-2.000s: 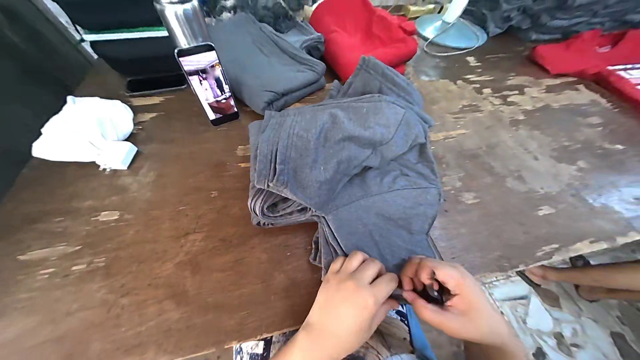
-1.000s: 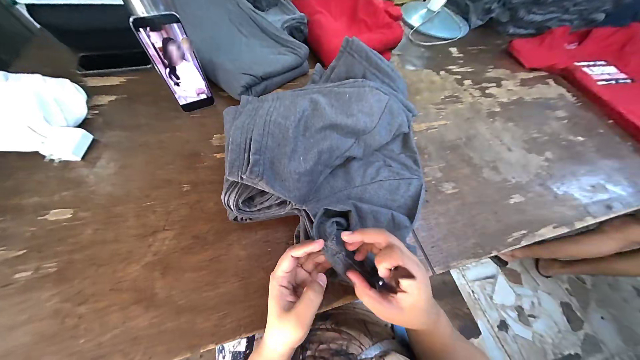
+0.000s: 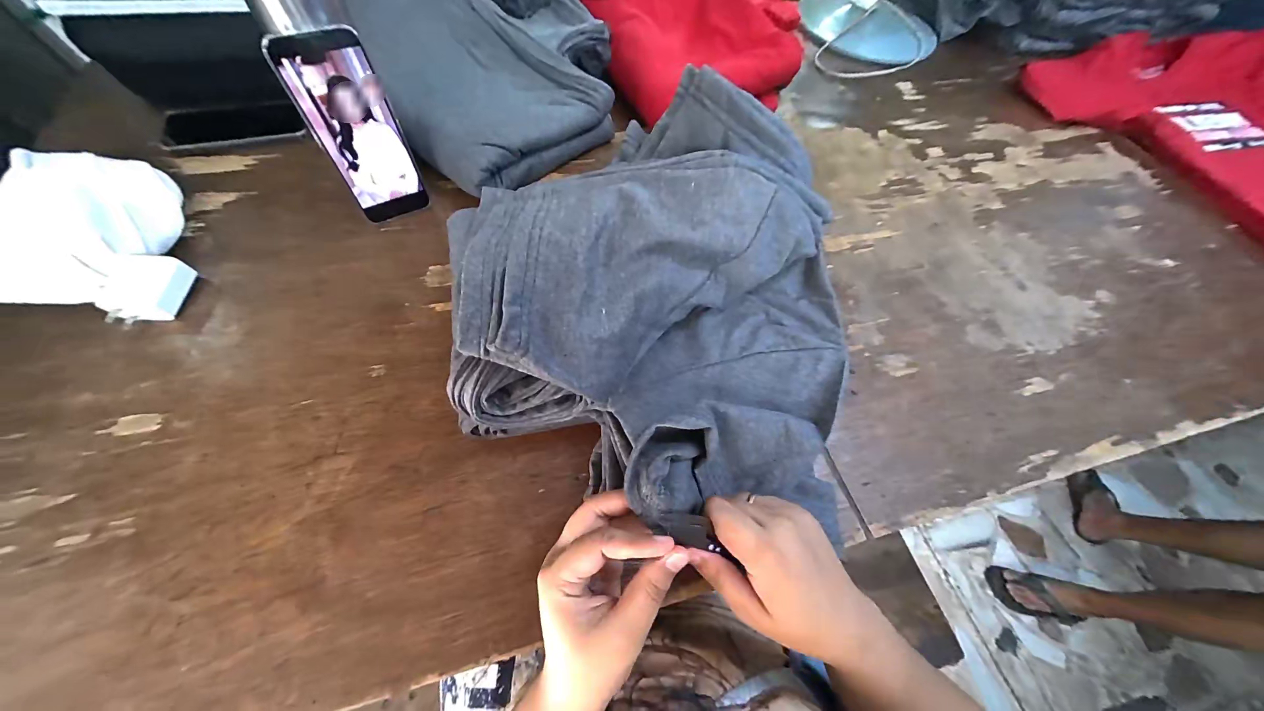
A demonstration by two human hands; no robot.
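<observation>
A stack of folded dark gray cloth garments (image 3: 632,267) lies on the worn wooden table, its lower end hanging near the front edge. At that end, my left hand (image 3: 607,583) pinches the edge of the gray fabric between thumb and fingers. Close against it on the right, my right hand (image 3: 780,573) grips a small black item (image 3: 691,533) at the same edge; its kind is unclear and my fingers partly cover it. The fingertips of both hands nearly meet. Above them the cloth end forms an open, rolled loop.
A phone (image 3: 346,123) with a lit screen leans at the back left, near gray folded cloth (image 3: 484,89) and red cloth (image 3: 701,44). White cloth (image 3: 89,217) and a white plug adapter (image 3: 148,286) lie left. Red garments (image 3: 1165,109) lie right. A person's sandaled feet (image 3: 1096,513) show beyond the table.
Both hands have stayed at the lower end of the gray stack. Compared with one second ago, the left fingers have closed in toward the right hand at the cloth edge. The view has shifted.
</observation>
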